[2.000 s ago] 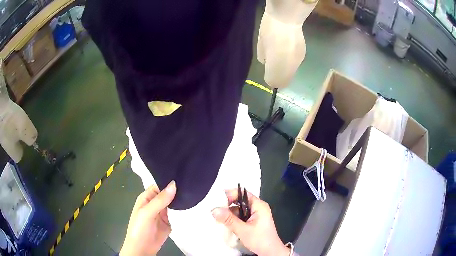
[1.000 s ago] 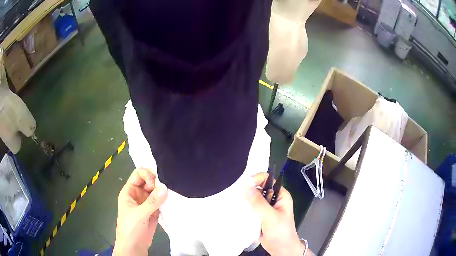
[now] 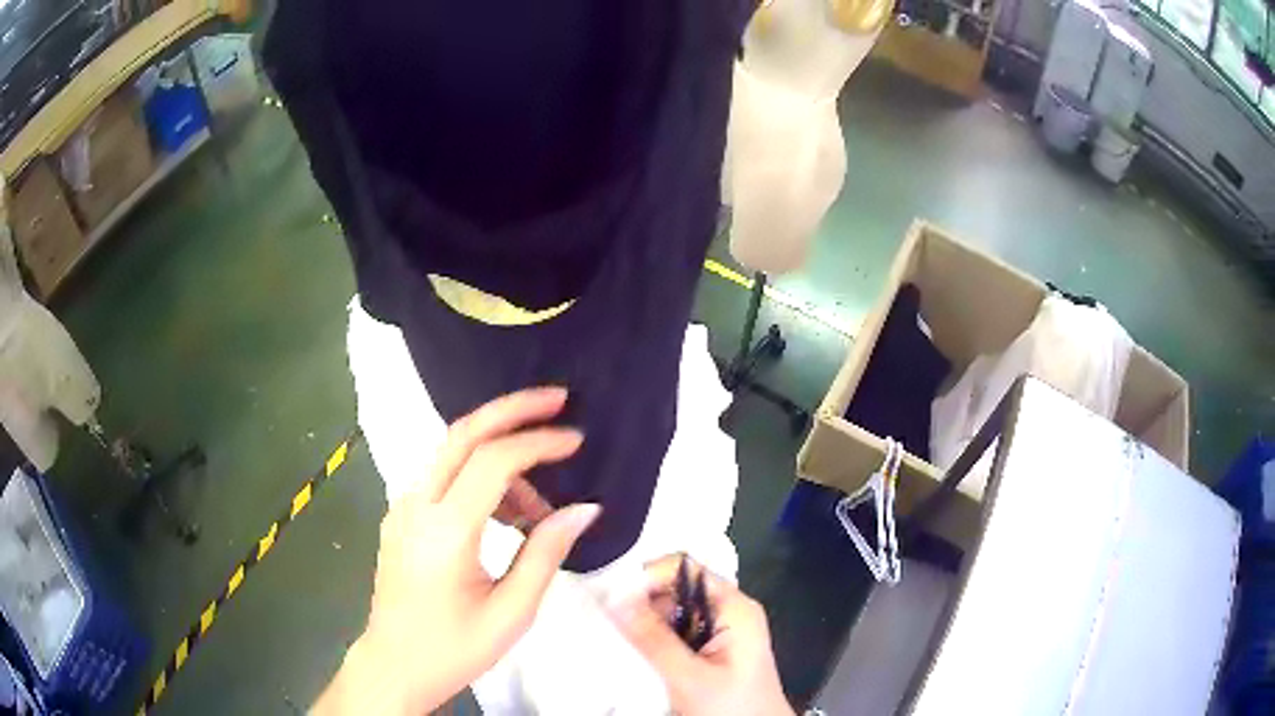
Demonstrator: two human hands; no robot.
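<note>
The dark outer layer [image 3: 559, 357] of the garment hangs in the centre, with a pale yellow patch showing in it. The white layer [image 3: 399, 406] hangs behind and below it. My left hand [image 3: 483, 525] is in front of the dark cloth near its hem, thumb and fingers apart, holding nothing that I can see. My right hand [image 3: 706, 650] is at the lower right of the hem, with the black thread snips [image 3: 689, 609] in it, blades pointing up. Its fingertips are at the white cloth; whether they pinch it is hard to tell.
An open carton [image 3: 979, 266] with dark and white garments stands at the right. White hangers [image 3: 877, 525] hang beside it. A white-topped box [image 3: 1098, 539] is at the lower right. Cream dress forms [image 3: 786, 154] stand behind and at the left edge. A blue crate [image 3: 91, 629] is at the lower left.
My left hand has let go of the white cloth and moved up and right, its fingers now spread. My right hand has moved left and down with the snips. The yellow patch shows again.
</note>
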